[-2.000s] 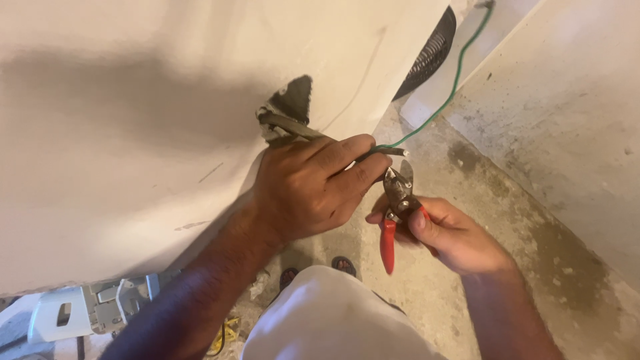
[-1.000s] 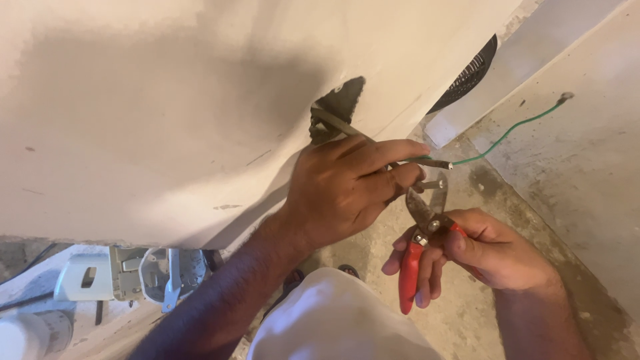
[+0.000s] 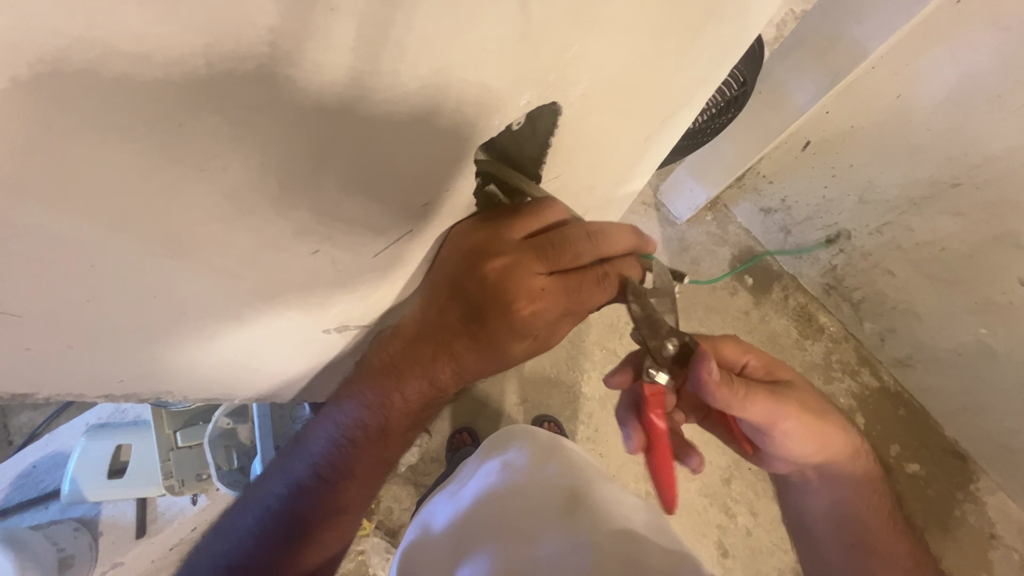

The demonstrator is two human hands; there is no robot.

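Observation:
My left hand (image 3: 520,280) is closed on a sheathed cable (image 3: 512,178) that comes out of a jagged hole (image 3: 524,144) in the pale wall panel. Beyond my fingertips the cable's dark end shows, and a green wire (image 3: 752,262) runs off to the right. My right hand (image 3: 752,392) holds red-handled cutting pliers (image 3: 660,344), their handles spread and their blades parted. The blades are right at the left fingertips and the cable's end; whether they touch the cable I cannot tell.
A black slotted round grille (image 3: 720,104) shows behind the panel's edge. A pale wall (image 3: 904,160) stands at the right above the stained concrete floor (image 3: 800,320). At the lower left are a light plastic item with a slot (image 3: 112,460) and a white bucket-like container (image 3: 48,552).
The jaws of the pliers have opened wider since the oldest frame and are now up at the cable's end. The green wire has swung from pointing up to lying out to the right.

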